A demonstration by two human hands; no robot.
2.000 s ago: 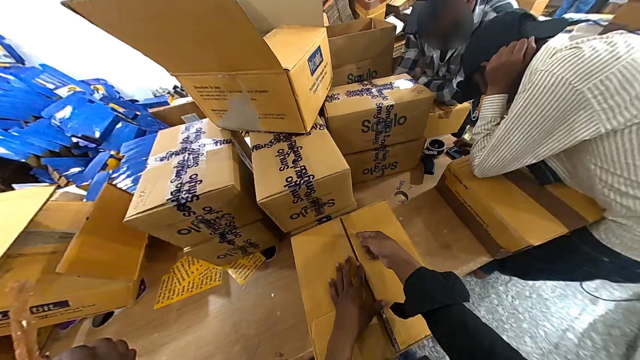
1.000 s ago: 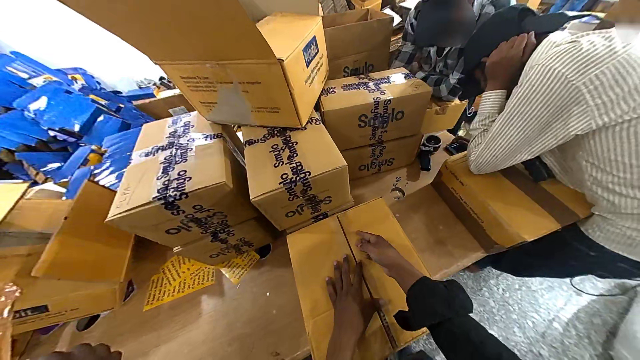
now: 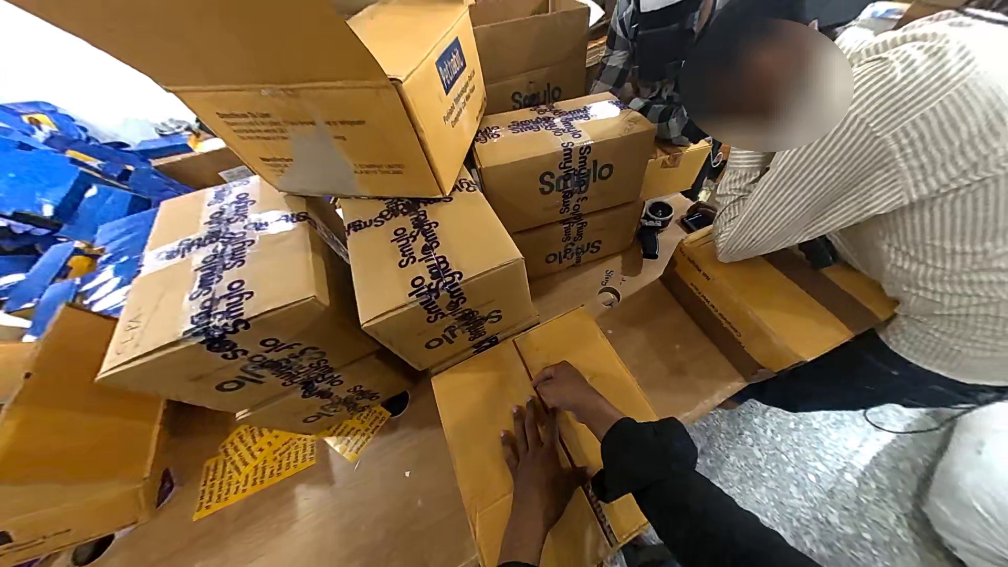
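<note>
A yellow-brown cardboard box (image 3: 480,417) lies in front of me with its top flaps folded inward, a narrow seam running between them. My left hand (image 3: 537,465) rests flat on the left flap beside the seam, fingers apart. My right hand (image 3: 571,391) is bent at the seam, its fingertips at the edge of the right flap; whether they pinch the flap is hidden. Just beyond stands a taped carton (image 3: 441,276), its near edge close to the box.
More taped cartons (image 3: 228,291) are stacked on the left and behind, with an open carton (image 3: 315,150) on top. Yellow printed sheets (image 3: 256,465) lie on the wooden table (image 3: 354,512). A tape roll (image 3: 609,297) lies beyond the box. At right a person (image 3: 858,142) leans on another carton (image 3: 756,307).
The person at the right has lowered their head and arm. My hands stay at the seam of the box, with little plain movement.
</note>
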